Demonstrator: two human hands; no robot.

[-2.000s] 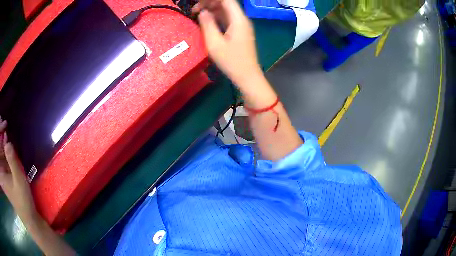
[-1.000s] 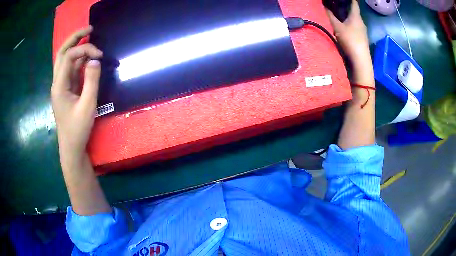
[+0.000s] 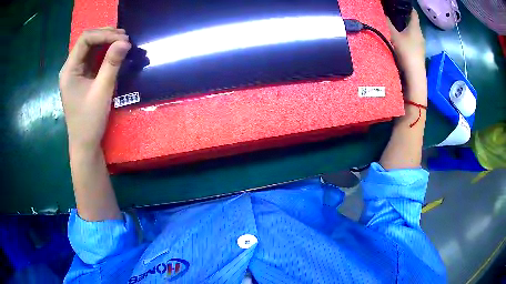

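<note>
A tablet (image 3: 238, 75) with a dark screen and a bright glare stripe lies in a red foam tray (image 3: 266, 125). A black plug (image 3: 354, 25) with a thin black cable is in its right edge. My left hand (image 3: 89, 91) is at the tablet's left edge, fingers curled and thumb near the fingertips; whether it grips anything cannot be told. My right hand (image 3: 409, 47) is at the tray's right side, closed around a black handheld scanner (image 3: 398, 12), partly cut off by the top edge.
A blue box (image 3: 438, 80) with a white roll and hanging strip stands right of my right forearm. A pink perforated item (image 3: 439, 12) and a pale pink round grille (image 3: 491, 12) are at the top right. The green bench's front edge runs before my blue clothing.
The view has swung, and the tray now lies nearly level across it. My left hand's thumb and fingertips have come closer together at the tablet's left edge. My right hand stays at the scanner.
</note>
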